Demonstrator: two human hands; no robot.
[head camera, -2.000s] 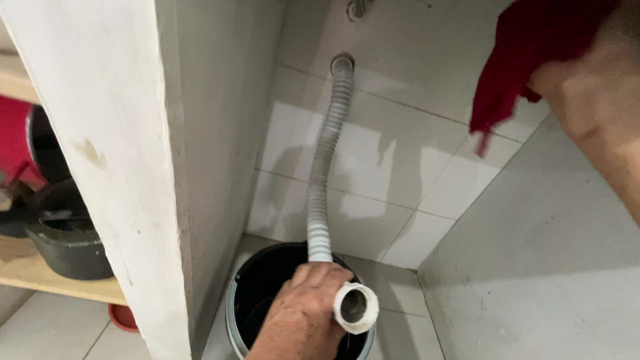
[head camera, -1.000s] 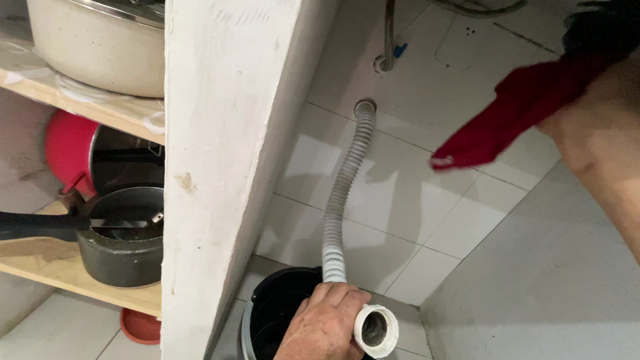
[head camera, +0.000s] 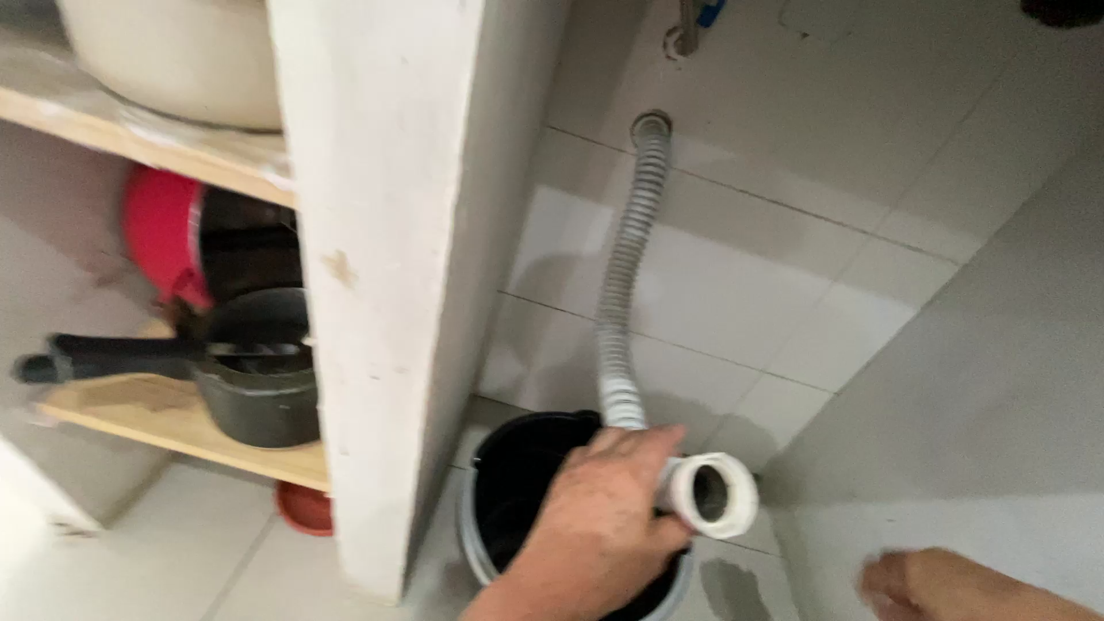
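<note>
My left hand (head camera: 604, 504) grips the lower end of a grey corrugated drain hose (head camera: 634, 233), just behind its white plastic nut (head camera: 716, 496), whose round opening faces up toward me. The hose runs from a hole in the tiled wall down to my hand. Beneath the hand stands a black bucket (head camera: 517, 474) with a grey rim. My right hand (head camera: 914, 580) is at the lower right, blurred and partly cut off by the frame, to the right of the nut; no held object shows in it, and its fingers are not clear.
A white partition (head camera: 379, 259) separates the hose from wooden shelves (head camera: 185, 435) holding a black saucepan (head camera: 259, 379), a red pan (head camera: 164, 228) and a cream pot (head camera: 185, 60). A red dish (head camera: 304, 507) lies on the floor. A pipe with a blue valve handle (head camera: 710, 12) is above the hose; a grey wall (head camera: 957, 388) stands right.
My right arm has come down from the upper right to the lower right, and the red cloth seen there earlier is out of view. My left hand still holds the hose end.
</note>
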